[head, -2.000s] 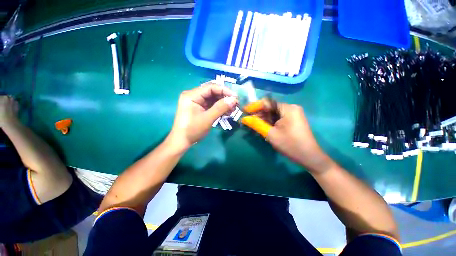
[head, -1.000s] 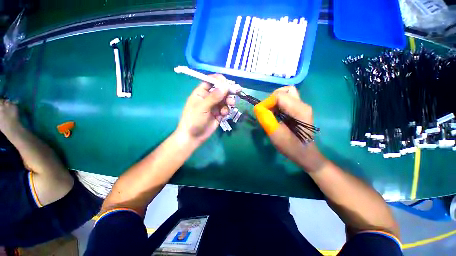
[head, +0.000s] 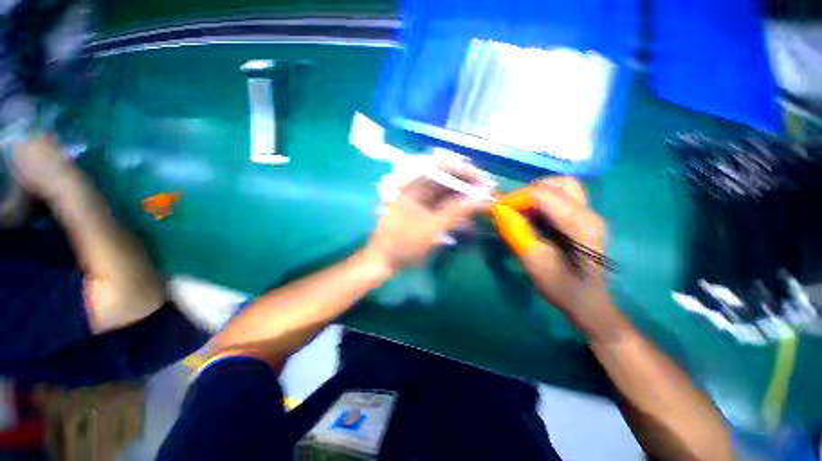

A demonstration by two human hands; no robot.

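The view is blurred. My left hand (head: pixel 419 216) grips a white strip (head: pixel 371 140) that slants from upper left down toward my right hand. My right hand (head: pixel 559 236), with orange covers on thumb and index finger, holds black lead wires (head: pixel 590 256) whose free ends stick out at its right side. The hands meet where strip and wires come together; the joint itself is too blurred to read. Small white connector pieces lie partly hidden under my left hand.
Blue tray (head: pixel 424 133) with white strips at top centre; second blue tray (head: pixel 712 63) at upper right. Black wire bundle (head: pixel 753 225) at right. Finished-looking harness (head: pixel 262 117) at upper left, small orange piece (head: pixel 161 205) at left. Another person's arm (head: pixel 86 216) reaches in at far left.
The view has shifted and blurred. Since two seconds ago, a white strip has appeared in my left hand and black wires show in my right. Over the last second, my hands have come closer together.
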